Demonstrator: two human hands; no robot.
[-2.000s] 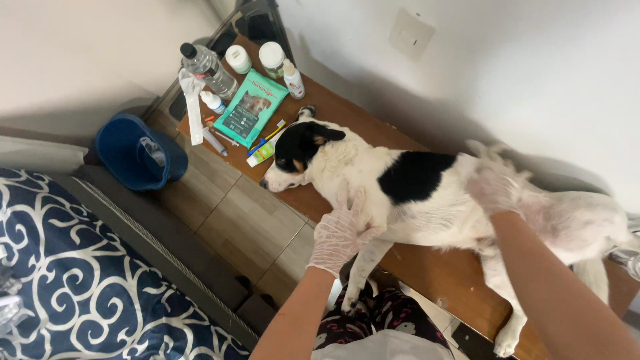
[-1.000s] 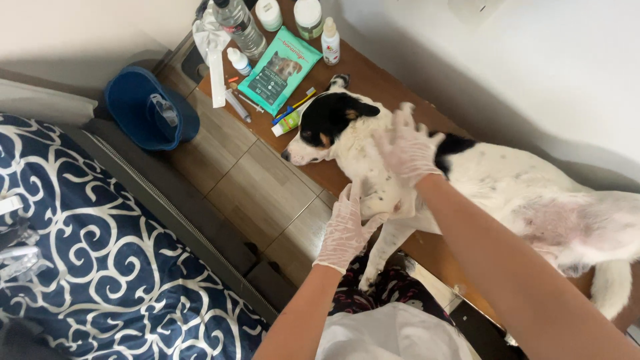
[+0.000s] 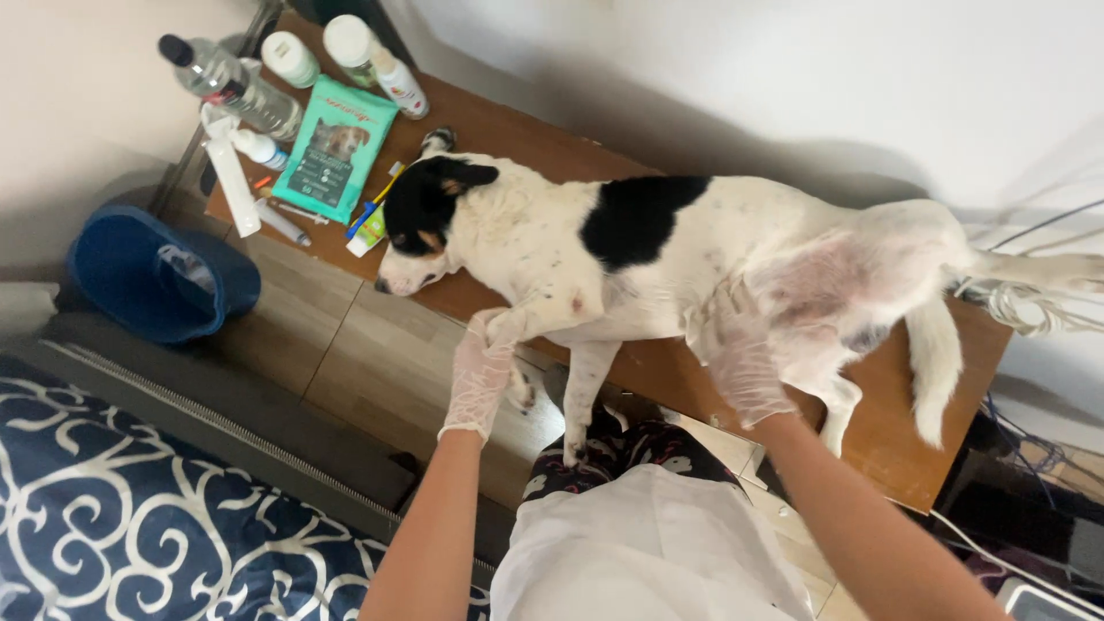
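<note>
A white dog with black patches (image 3: 647, 220) lies on its side on a brown wooden table (image 3: 897, 414), its head toward the left end. My left hand (image 3: 483, 366), in a thin translucent glove, is closed around one of its front legs. My right hand (image 3: 743, 358), gloved likewise, rests against the belly near the hind legs; its fingertips are blurred. Beyond the head lie a teal pack of wipes (image 3: 336, 151), a toothbrush (image 3: 375, 203), a green-and-white tube (image 3: 368, 233) and a syringe (image 3: 283, 222).
At the table's left end stand a clear plastic bottle (image 3: 250, 99), white-lidded jars (image 3: 291, 59) and a spray bottle (image 3: 401, 86). A blue bin (image 3: 155, 276) is on the tiled floor at left. Patterned blue bedding (image 3: 155, 517) fills the lower left. Coiled white cable (image 3: 1026, 306) hangs by the right end.
My right hand has moved from the dog's shoulder area to its belly near the hind legs. My left hand stays by the front legs, now around one of them.
</note>
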